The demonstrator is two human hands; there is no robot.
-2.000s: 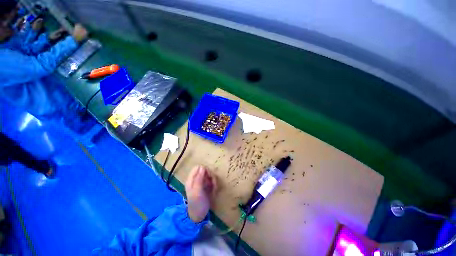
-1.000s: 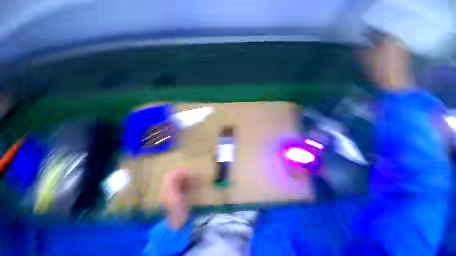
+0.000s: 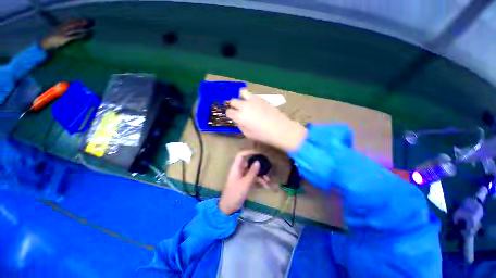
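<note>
My left hand (image 3: 242, 179) holds a round black part (image 3: 261, 164) in its fingertips above the near edge of the cardboard mat (image 3: 348, 122). My right hand (image 3: 262, 119) is over the right side of the blue screw bin (image 3: 205, 103), fingertips at the copper-gold pieces (image 3: 219, 115). Whether the fingers hold a piece cannot be told. The electric screwdriver (image 3: 293, 178) lies on the mat, mostly hidden under my right forearm. Its green end and cord show.
A black box under clear plastic (image 3: 128, 111), a second blue bin (image 3: 76, 107) and an orange-handled tool (image 3: 50, 96) are at the left. White paper (image 3: 178, 152) lies by the cord. A lamp with violet glow (image 3: 435, 169) is at the right. Another person's hand (image 3: 68, 32) shows upper left.
My right arm has come from the raised upper right across the mat to the blue bin. The view has turned. The black part now shows clearly in my left hand.
</note>
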